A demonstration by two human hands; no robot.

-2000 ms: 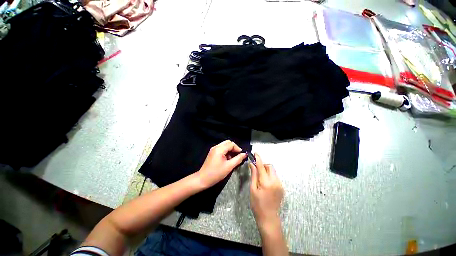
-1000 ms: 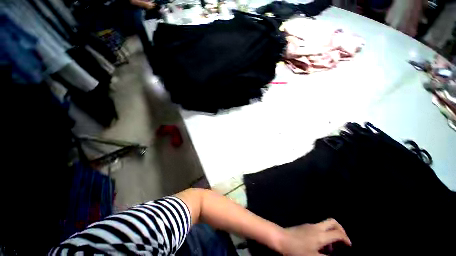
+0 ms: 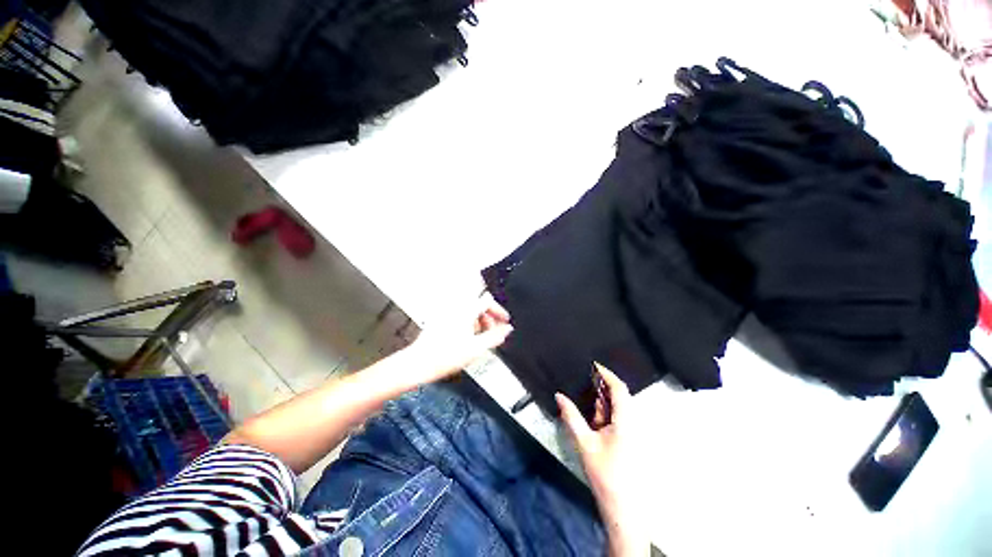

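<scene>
A black garment (image 3: 577, 294) lies spread at the table edge, its upper part running under the near pile of black garments (image 3: 827, 239). My left hand (image 3: 484, 326) is at the garment's left corner, fingertips closed on its edge. My right hand (image 3: 598, 413) is at the garment's lower edge, thumb and fingers around small dark snips (image 3: 599, 398); the blades are hard to make out. Thin black strap loops (image 3: 680, 103) bunch at the far end of the near pile.
A far black garment pile (image 3: 294, 65) lies at upper left. A smartphone (image 3: 894, 452) lies at right. Pink fabric (image 3: 957, 38) is at the upper right edge. Red shoes (image 3: 274, 231) and a metal-framed stand (image 3: 163, 316) are on the floor at left.
The view has swung left and partly back. My left hand, earlier on the garment beside my right hand, is now at its left corner. My right hand, out of view one second ago, shows again.
</scene>
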